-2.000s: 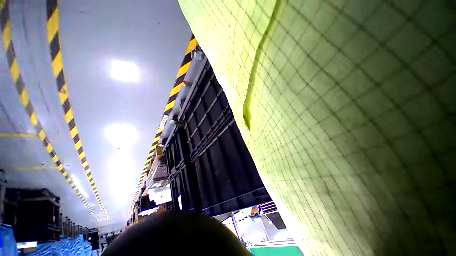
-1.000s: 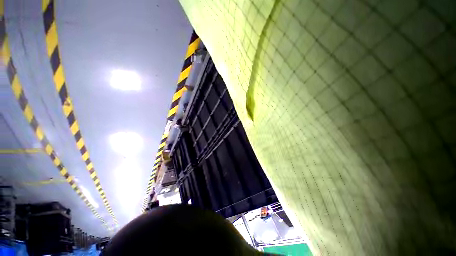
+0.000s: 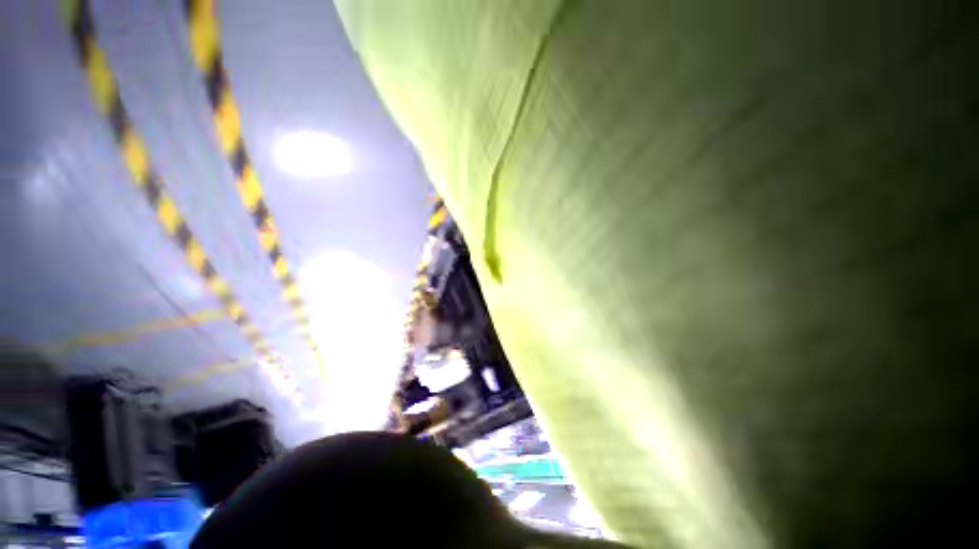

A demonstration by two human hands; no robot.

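Note:
Neither of my hands shows in the head view. The yellow-green smock (image 3: 644,268) with faint, blurred grid lines fills the right half of the view. A smooth dark rounded object (image 3: 365,499) sits at the lower edge, close to the camera; I cannot tell what it is. Dark crates (image 3: 472,332) show partly past the smock's edge, mostly hidden and blurred.
Shiny grey floor (image 3: 140,247) with yellow-black tape lines (image 3: 242,172) runs along the left. Black crates or boxes (image 3: 225,445) stand at lower left, near bright blue cloth (image 3: 140,522). A green surface (image 3: 521,471) shows at lower centre.
The view has swung and blurred. The floor tape has shifted right, the large black crates beside the smock are mostly covered now, and more black boxes show at lower left.

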